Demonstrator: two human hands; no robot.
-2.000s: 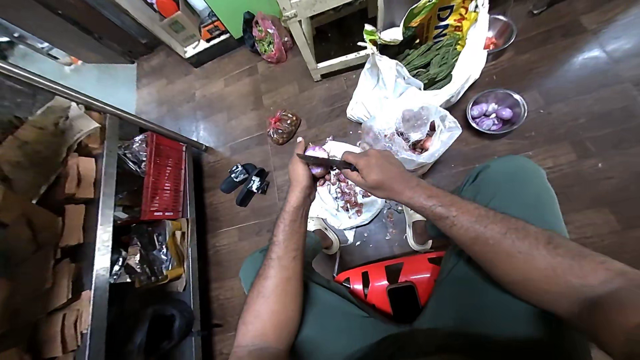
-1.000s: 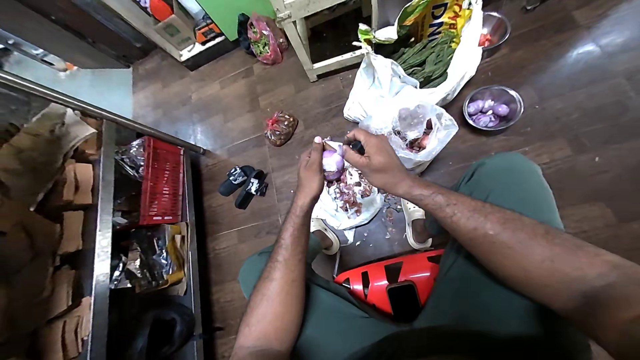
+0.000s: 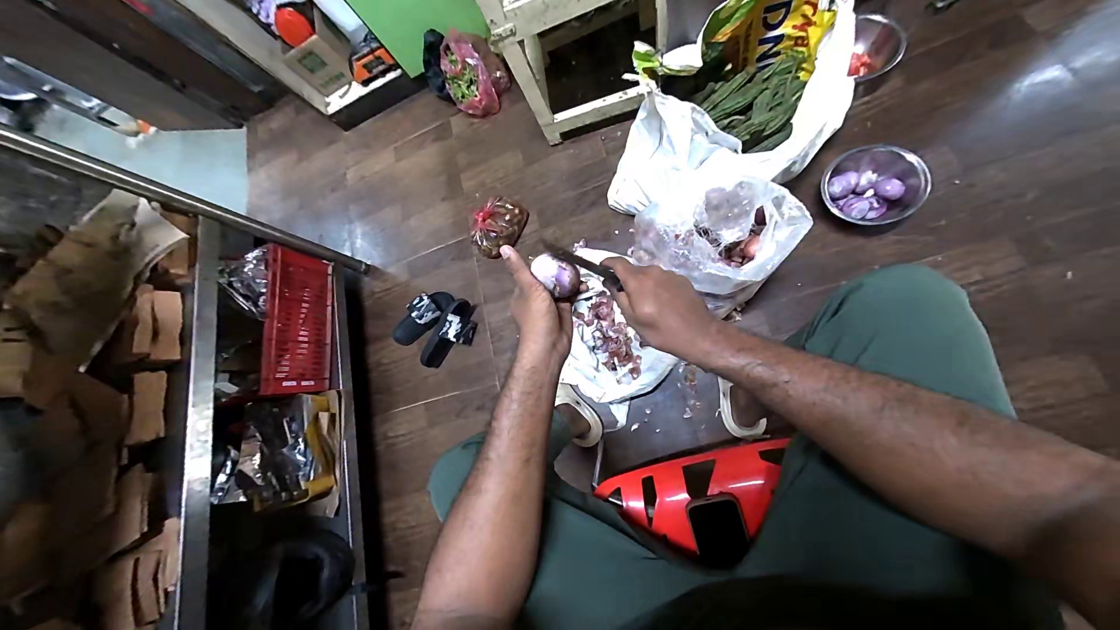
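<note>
My left hand point(image 3: 535, 302) holds a purple onion point(image 3: 556, 275), its thumb pointing up beside it. In my right hand point(image 3: 658, 302) is a knife point(image 3: 579, 261); its dark blade lies by the upper right of the onion, and whether they touch cannot be told. Below both hands, onion skins point(image 3: 618, 341) lie on a white plastic bag point(image 3: 604, 379) on the floor. A clear plastic bag point(image 3: 779, 210) with unpeeled onions point(image 3: 745, 249) stands to the right of my right hand. Farther right, a steel bowl point(image 3: 925, 185) holds several peeled onions point(image 3: 857, 206).
A white bag point(image 3: 647, 144) of long green vegetables point(image 3: 759, 101) stands ahead, near a second bowl point(image 3: 891, 44). Black slides point(image 3: 448, 331) and a small tied bag point(image 3: 499, 226) lie left of centre. A metal-framed shelf with a red basket point(image 3: 297, 319) is at left. A red plastic stool point(image 3: 700, 490) is beneath me.
The knife, against the onion two seconds ago and largely hidden one second ago, now shows its blade at the onion's upper right. More of the onion is in sight between my hands.
</note>
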